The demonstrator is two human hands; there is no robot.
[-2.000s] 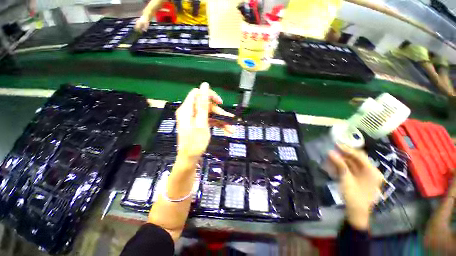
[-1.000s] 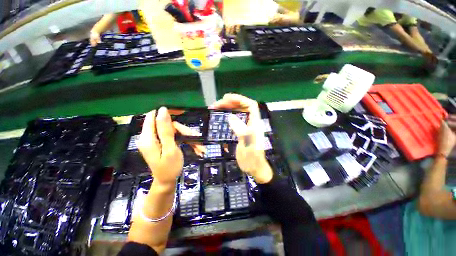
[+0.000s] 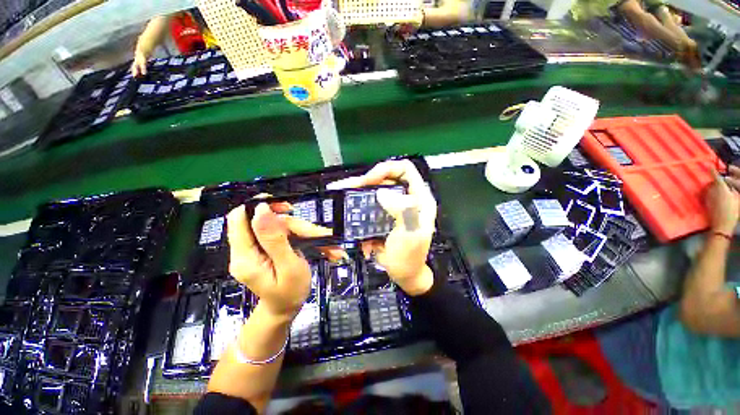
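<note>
A black phone front housing (image 3: 324, 216) is held level above the tray between both hands. A dark keypad (image 3: 367, 214) with a grid of keys sits at its right end. My left hand (image 3: 272, 255) grips the housing's left end, thumb and fingers around it. My right hand (image 3: 406, 227) grips the right end, fingers at the keypad. The black blister tray (image 3: 333, 355) lies below, with pale and dark gridded pieces in its pockets; the hands hide part of it.
Keypad stacks (image 3: 513, 220) and loose frames (image 3: 596, 215) lie at right, below a white desk fan (image 3: 548, 130). A red tray (image 3: 661, 174) and a neighbour's arm (image 3: 704, 275) are far right. Another blister tray (image 3: 81, 292) lies left. A tool cup (image 3: 304, 61) stands ahead.
My right hand has come from the keypad stacks at right to the housing, now holding its right end. Over the last second both hands stay nearly in place and the view has shifted slightly.
</note>
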